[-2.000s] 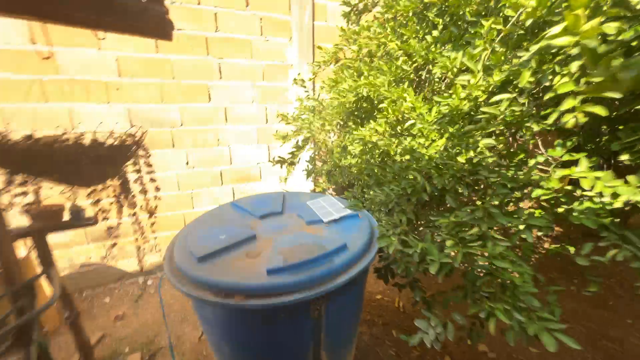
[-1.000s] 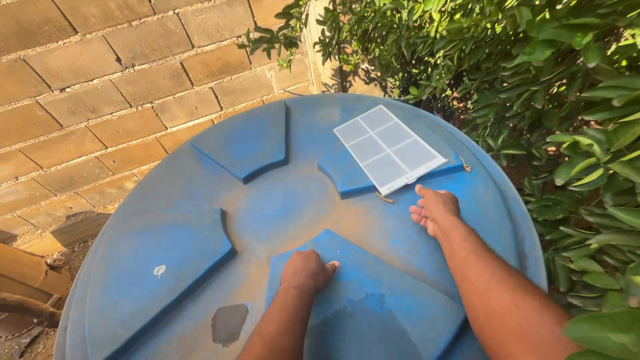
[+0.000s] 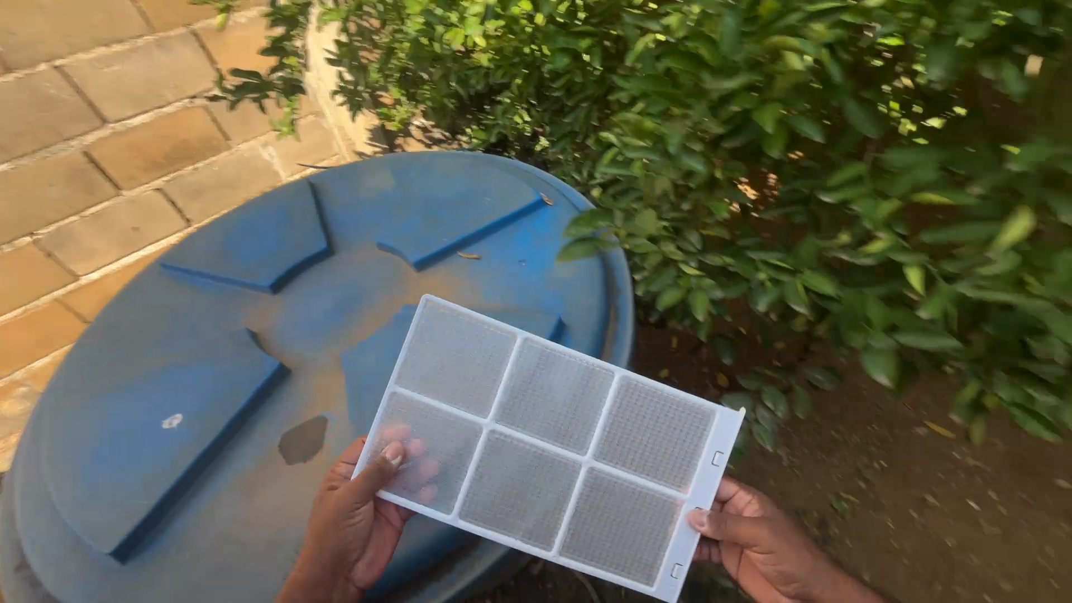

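Note:
A white plastic-framed mesh air filter [image 3: 548, 444] with six mesh panels is held tilted in both hands, in front of the blue plastic tank lid [image 3: 335, 293]. My left hand [image 3: 360, 511] grips its lower left corner, thumb on the front and fingers showing through the mesh from behind. At the filter's right end, my right hand [image 3: 754, 536] pinches the wider edge strip, which has small clip slots. The round lid has raised wedge-shaped panels, brown dust, a dark patch [image 3: 302, 440] and a small white spot.
A brick wall [image 3: 117, 126] runs along the left. Dense green leafy bushes [image 3: 754, 167] fill the upper right and overhang the lid's right rim. Bare brown soil [image 3: 938, 486] lies at the lower right. Dry leaves rest on the lid.
The filter lay on the lid's far right part one second ago; now both hands hold it up in front of the lid. My left hand was over a raised panel then.

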